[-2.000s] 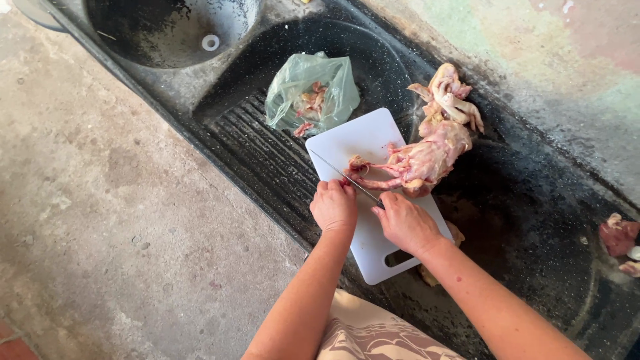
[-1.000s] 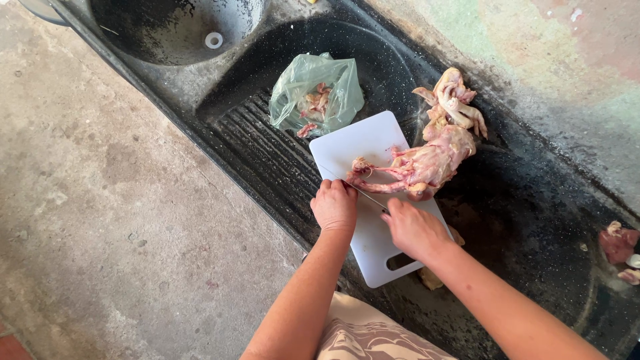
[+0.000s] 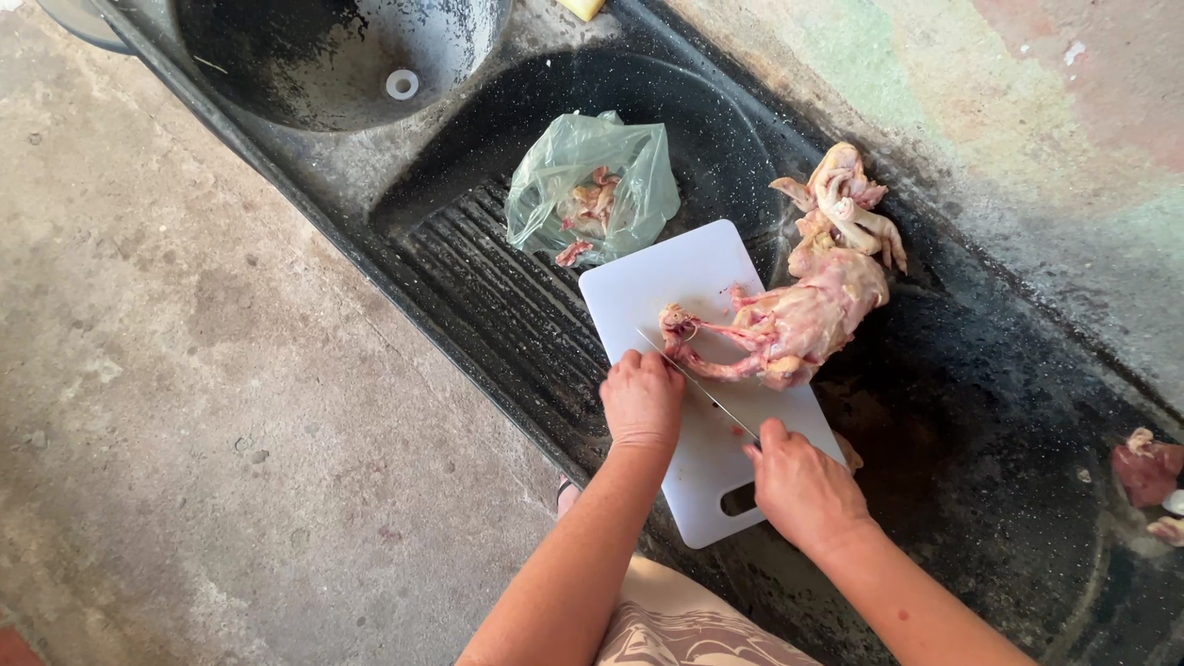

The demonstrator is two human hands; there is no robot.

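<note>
A raw poultry carcass [image 3: 814,310] lies across the right side of a white plastic cutting board [image 3: 708,513], its neck and head end [image 3: 678,324] toward the board's left. My right hand [image 3: 807,481] is closed on the handle of a thin-bladed knife [image 3: 708,393], over the lower right of the board. The blade slants up and left, its tip beside the neck end. My left hand [image 3: 643,398] is at the board's left edge with fingers curled, close to the blade and the neck end; whether it grips something is hidden. Cut poultry feet and pieces [image 3: 846,208] lie beyond the carcass.
A translucent green plastic bag [image 3: 647,176] with scraps sits on the ribbed part of the black speckled sink counter [image 3: 518,287]. A round basin [image 3: 351,55] is at the upper left. Dark red organ meat [image 3: 1147,472] lies at the far right. A wall runs along the back.
The knife's blade has come away from the neck end and shows more plainly on the board. My left hand has stayed by the board's left edge; the carcass has barely moved.
</note>
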